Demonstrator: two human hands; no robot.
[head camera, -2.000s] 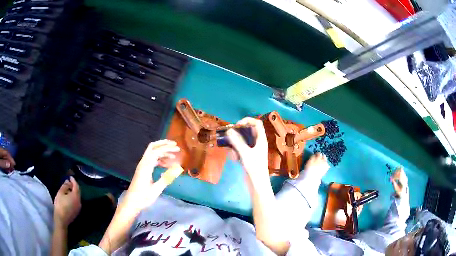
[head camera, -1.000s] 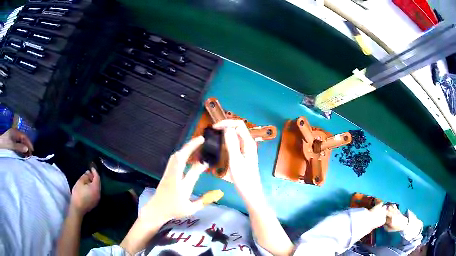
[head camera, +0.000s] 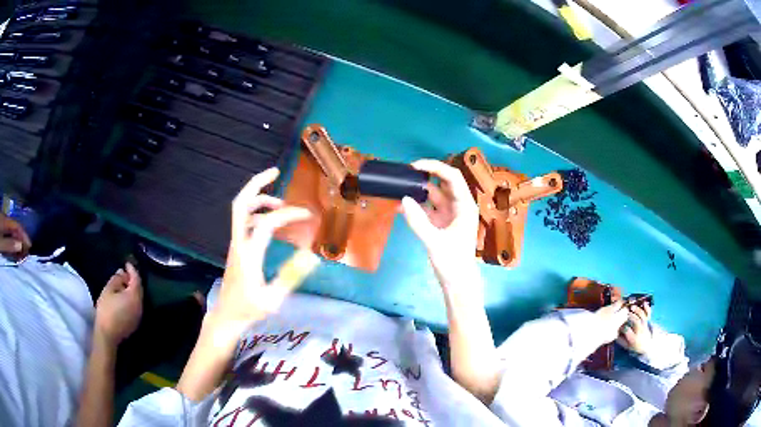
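Note:
My right hand (head camera: 442, 208) grips one end of a thick black folded leg set (head camera: 392, 179), held level above the nearer orange fixture (head camera: 334, 229). The bundle's free end points left, over the middle of the Y, and hides the fixture's right arm. My left hand (head camera: 267, 242) is raised at the fixture's left with fingers spread, holding nothing. A yellow wrap is on one of its fingers. A second orange Y fixture (head camera: 501, 200) stands to the right, its three arms bare.
A ribbed black tray (head camera: 225, 150) with black parts lies at left, more trays beyond. Loose small black parts (head camera: 572, 208) lie right of the second fixture. A neighbour's hands (head camera: 630, 321) work at a smaller orange fixture (head camera: 591, 293). A metal arm (head camera: 617, 71) reaches over the bench.
The bundle, upright between both hands a second ago, is now level in my right hand alone. My left hand has come away to the left and opened. The neighbour's hands hold a dark part.

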